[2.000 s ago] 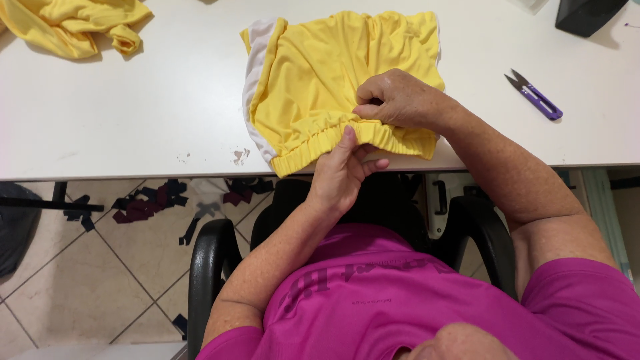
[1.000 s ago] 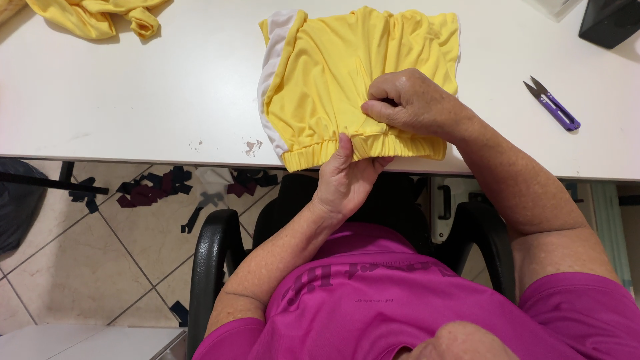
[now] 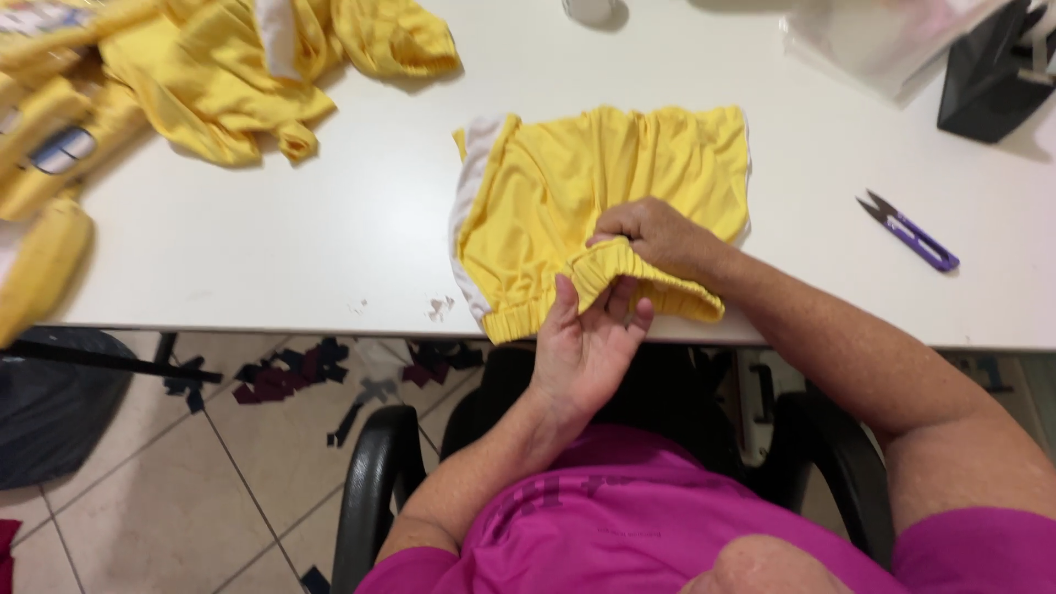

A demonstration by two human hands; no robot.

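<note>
Yellow shorts (image 3: 528, 202) with a white side stripe lie on the white table, their gathered elastic waistband (image 3: 516, 320) at the table's front edge. My left hand (image 3: 590, 338) is palm up at the waistband, its thumb on the outside and some fingers inside the opening. My right hand (image 3: 660, 235) is closed on the cloth just behind the lifted part of the band; its fingertips are partly hidden by the fabric. Purple-handled thread snips (image 3: 912, 233) lie to the right of the shorts.
More yellow garments (image 3: 198, 74) are heaped at the far left. A black holder (image 3: 994, 82) and a clear plastic bag (image 3: 874, 41) stand and lie at the back right. Black chair armrests (image 3: 371, 495) flank my body. Fabric scraps (image 3: 289, 371) and a dark bag (image 3: 58, 412) are on the floor.
The waistband's middle and right part, flatter before, is now lifted and open, with fingers of my left hand inside. The view has shifted, showing more of the yellow heap.
</note>
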